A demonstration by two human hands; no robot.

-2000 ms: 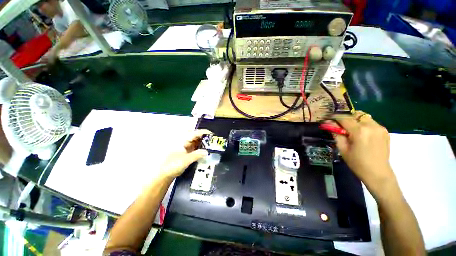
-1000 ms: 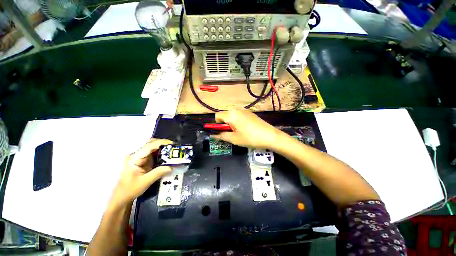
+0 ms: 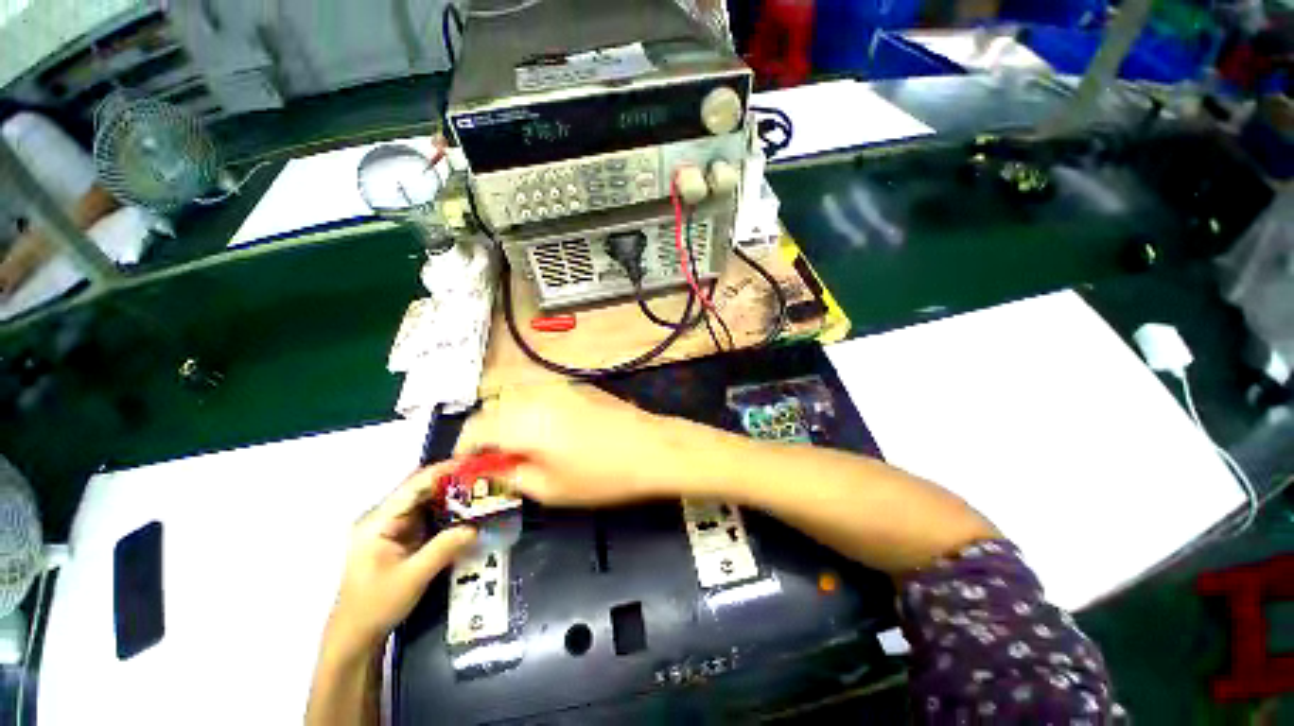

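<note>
A small circuit board point(image 3: 483, 499) with a yellow block and white edge sits above the left socket strip point(image 3: 480, 589) on the black panel point(image 3: 546, 687). My left hand point(image 3: 390, 560), bare, holds its left side between thumb and fingers. My right hand point(image 3: 556, 443), bare, reaches across the panel and holds a red pen-shaped tool point(image 3: 487, 465) at the board's upper edge. The tool is blurred and partly hidden; whether its tip touches the board cannot be told. A second socket strip point(image 3: 722, 550) shows below my right forearm.
Stacked instruments point(image 3: 603, 189) with black and red leads stand behind on a wooden board, with a small red piece point(image 3: 554, 324). A glass bulb point(image 3: 400, 180) stands at their left. A phone point(image 3: 139, 590) lies left, a white charger point(image 3: 1164, 349) right. A person's arm shows far left.
My right hand has moved left with the red tool, from the panel's right side, past its middle, to the board. My left hand still holds the board. The camera view has shifted.
</note>
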